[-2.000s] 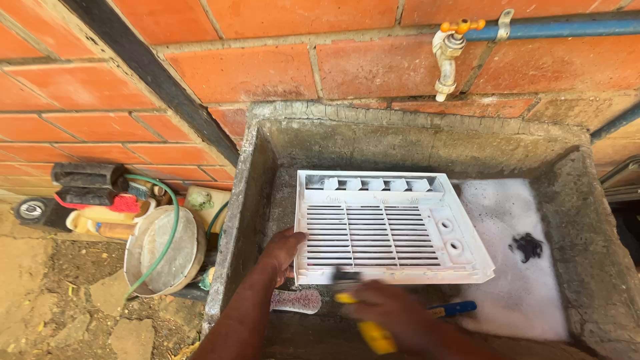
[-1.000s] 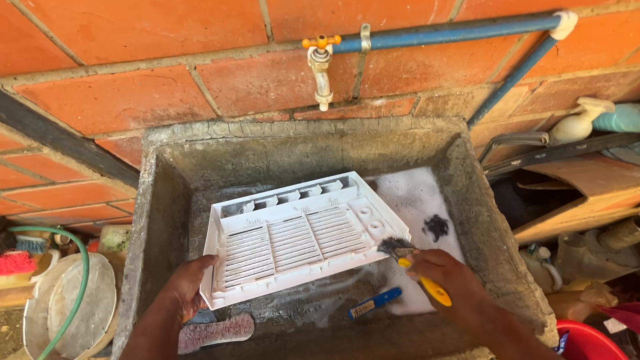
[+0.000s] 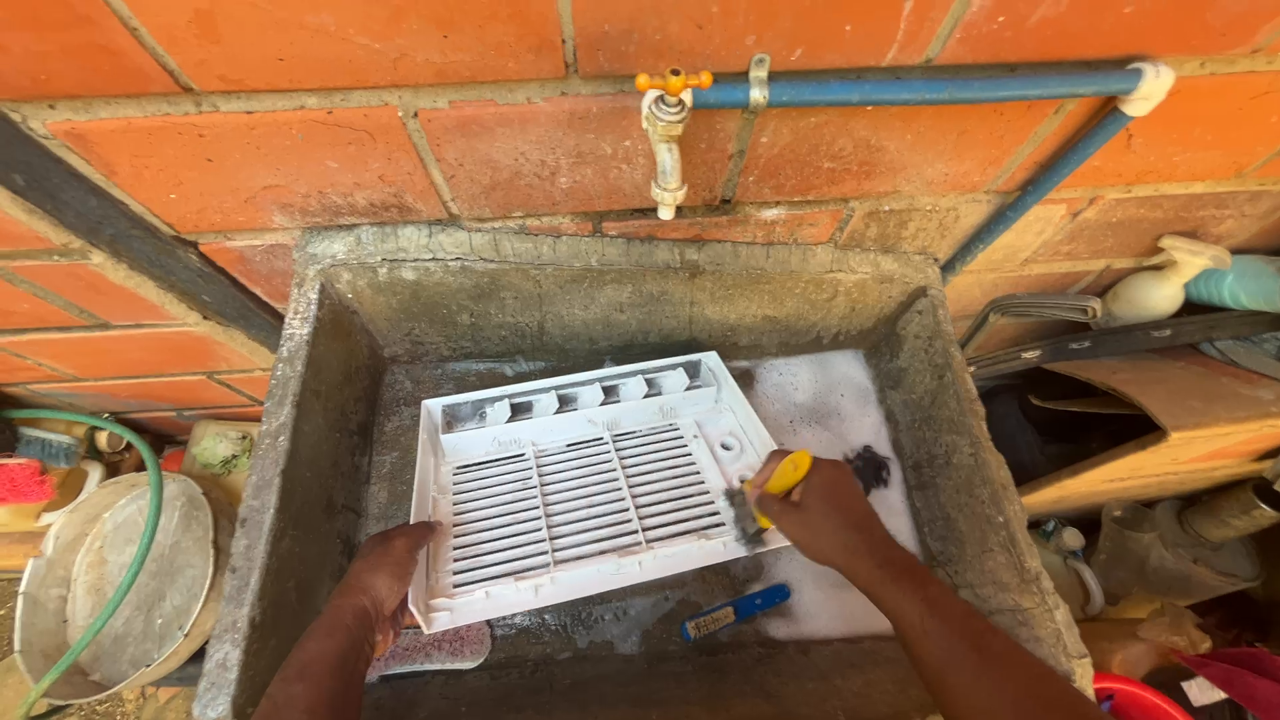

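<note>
A white plastic louvred cover (image 3: 590, 490) lies tilted in a concrete sink (image 3: 620, 245), its slats and round holes facing up. My left hand (image 3: 385, 580) grips its left edge, the thumb on the rim and the other fingers largely hidden. In my right hand (image 3: 815, 505) is a yellow-handled brush (image 3: 782, 483), its dark bristles against the cover's lower right corner. Below the cover lies a blue-handled brush (image 3: 736, 612). A pinkish speckled pad (image 3: 440, 648) is partly under the cover by my left hand. Soapy foam (image 3: 815, 400) spreads on the right, with a dark clump (image 3: 868, 468) in it.
A brass tap (image 3: 667, 150) with an orange handle and a blue pipe (image 3: 900, 90) run along the brick wall above the sink. At left stand a round basin (image 3: 150, 590) and a green hose (image 3: 150, 500). Right of the sink are a cardboard box (image 3: 1150, 430), bottles and a red tub (image 3: 1130, 695).
The yellow-handled brush has gone from the cover's lower edge to its right corner, where it remains. Across the frames the cover has tilted, its right side raised in view. The view has shifted right.
</note>
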